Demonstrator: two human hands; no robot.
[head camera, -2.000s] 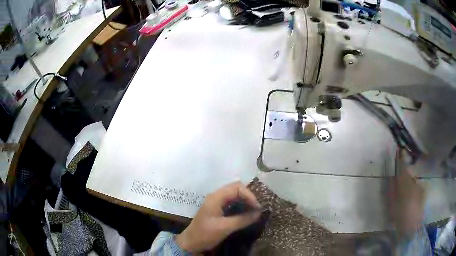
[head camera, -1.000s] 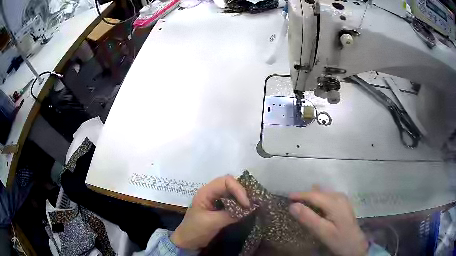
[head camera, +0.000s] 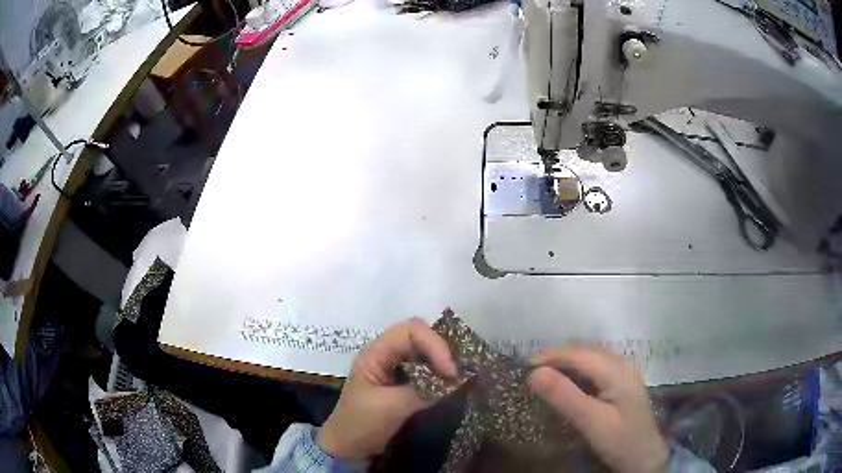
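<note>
My left hand (head camera: 392, 388) pinches patterned gold-brown fabric (head camera: 508, 402) at the table's front edge. A black fabric panel (head camera: 425, 434) hangs below my left fingers. My right hand (head camera: 600, 397) pinches the upper right edge of the patterned fabric between thumb and finger. A corner of the fabric points up onto the table. The lower part of the fabric is cut off by the frame. The sewing machine (head camera: 554, 74) stands beyond the hands, with no fabric on its needle plate (head camera: 517, 188).
Fabric shears (head camera: 715, 171) lie right of the needle, beside a flat strip (head camera: 741, 166). A cloth-lined basket with cut pieces (head camera: 148, 430) is at the lower left. A blue crate (head camera: 812, 420) is below the table at right. A pink item (head camera: 275, 24) lies at the back left.
My right hand has come from the shears' handles to the patterned fabric and now grips its edge. My left hand has kept its hold. The view has shifted slightly.
</note>
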